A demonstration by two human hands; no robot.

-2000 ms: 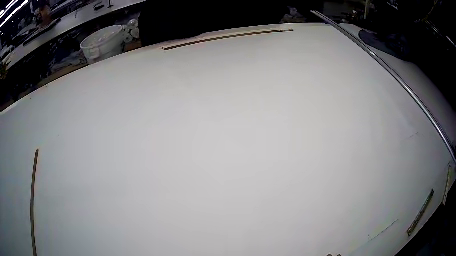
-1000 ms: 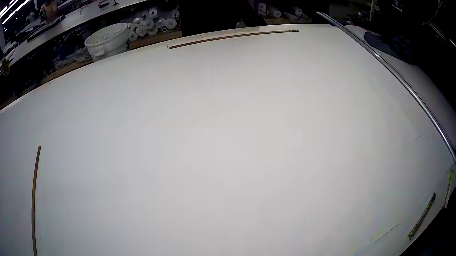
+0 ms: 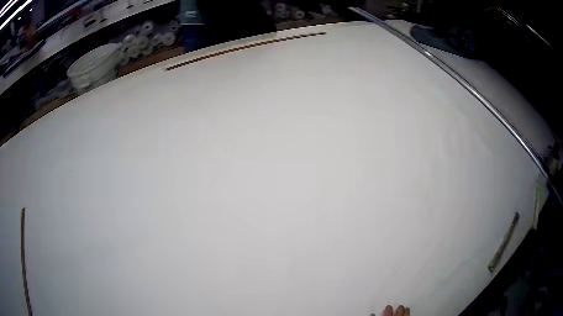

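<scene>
White paper [image 3: 265,166] covers the wide table before me. Only fingertips of one hand, by its position my right hand [image 3: 396,310], show at the bottom edge; the rest is cut off, so its hold is hidden. My left hand is out of the picture. A long thin brown ruler [image 3: 247,47] lies along the far edge, another [image 3: 24,259] at the left. A short mottled bar [image 3: 504,242] lies near the right edge, with a pale yellow-green strip [image 3: 537,207] beyond it.
A long metal rail [image 3: 460,79] crosses the table's right end, with dark cloth [image 3: 441,42] behind it. Beyond the far edge are a white bucket [image 3: 92,66], white rolls [image 3: 145,40] and a dark shape, perhaps a person in dark clothing [image 3: 234,18].
The view has shifted, so rulers, rail and bar appear further left. More fingertips show at the bottom edge. The dark shape beyond the far edge has changed, and something blue shows beside it.
</scene>
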